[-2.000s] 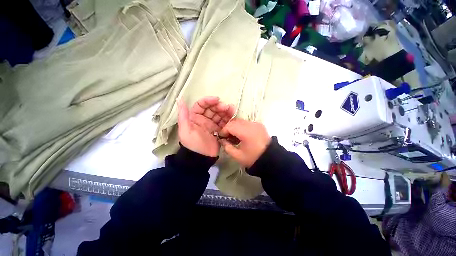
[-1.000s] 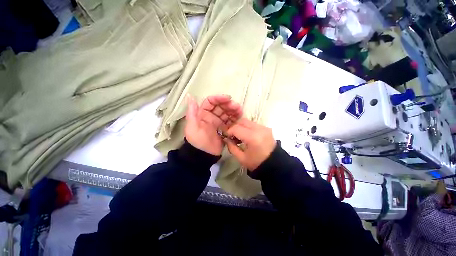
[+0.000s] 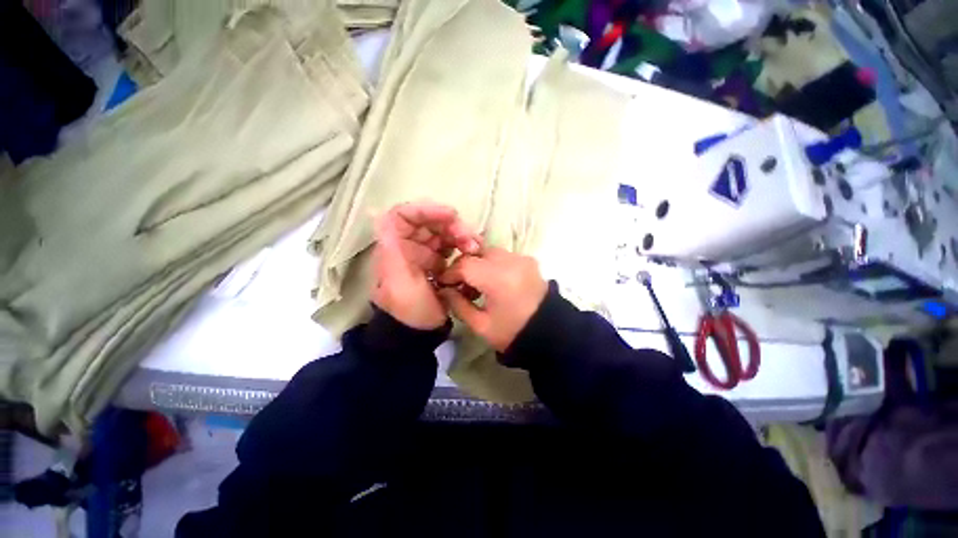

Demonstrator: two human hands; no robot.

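Note:
My left hand (image 3: 408,268) is palm up and cupped over khaki cloth panels (image 3: 452,137). A tiny dark, shiny metal piece (image 3: 435,282), which looks like a zipper slider, lies in its palm. My right hand (image 3: 499,297) reaches into the left palm from the right, thumb and fingertips pinched at the metal piece. The fingertips partly hide it, and how many pieces there are cannot be told. A narrower khaki strip (image 3: 573,158) lies right of the larger panel. The cloth's lower end hangs below my hands at the table edge.
A thick folded khaki pile (image 3: 200,158) lies left. A white sewing machine (image 3: 735,194) stands right, with red-handled scissors (image 3: 727,349) and a slim dark tool (image 3: 667,326) before it. A small control panel (image 3: 861,360) is at the right edge. Coloured scraps (image 3: 651,47) lie behind.
The fingers of my left hand have curled in closer around my right fingertips. The view has shifted slightly. The cloth and tools lie as before.

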